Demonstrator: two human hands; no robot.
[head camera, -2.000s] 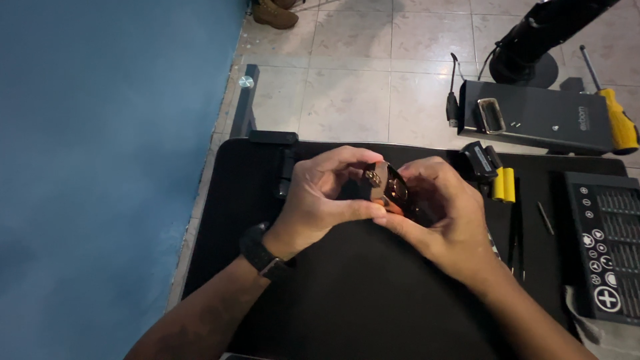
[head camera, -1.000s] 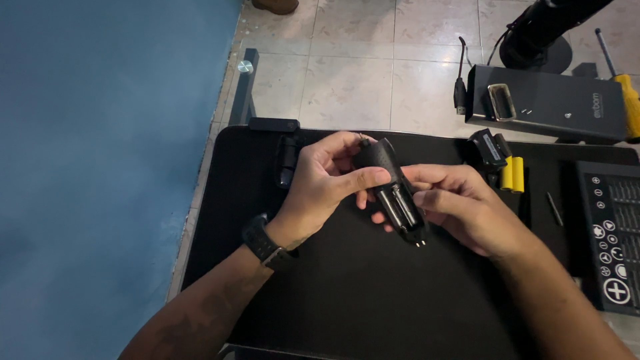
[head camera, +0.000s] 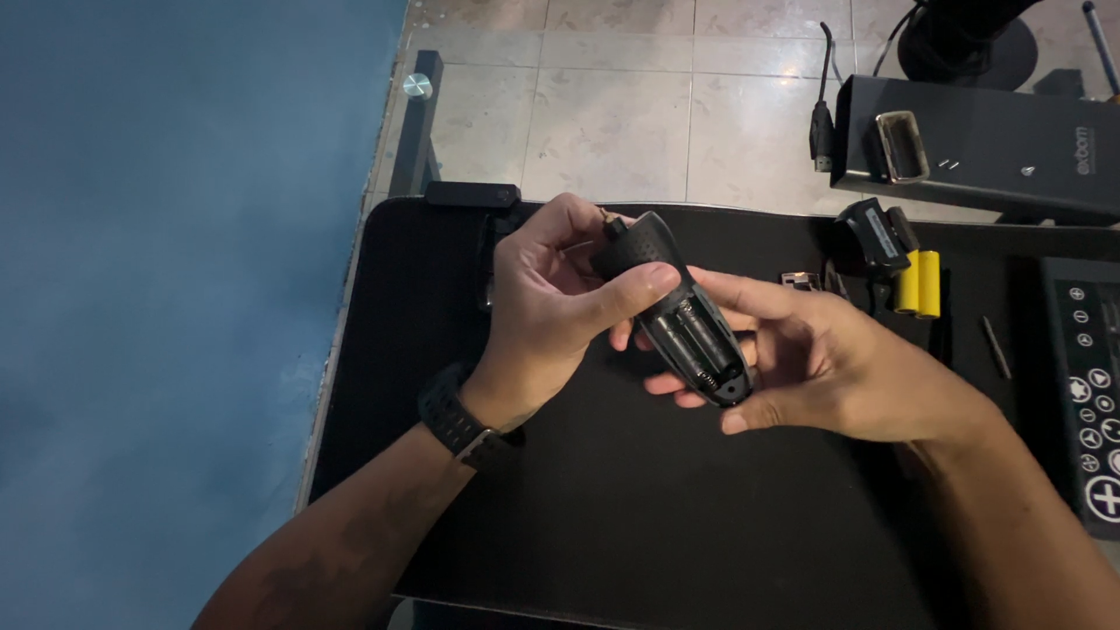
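Note:
A black handheld device with an uncovered battery compartment is tilted above the black desk mat, its compartment facing up. Two slots with coil springs at the lower end show in it, with no cells inside. My left hand grips the upper end, thumb across the front and fingers behind. At the lower right edge, my right hand supports the device between thumb and fingers, some of them hidden behind it. Two yellow cylindrical battery cells lie to the right beside a black part bearing a label.
A black box at the upper right holds a metal-rimmed frame and several small screws. A bit set case lies at the right edge, a thin metal bit left of it. A small black block sits at the mat's upper left.
The device has been turned; two seconds ago a copper-coloured face showed, now the battery compartment does. Since one second ago my right hand has shifted to the device's lower end.

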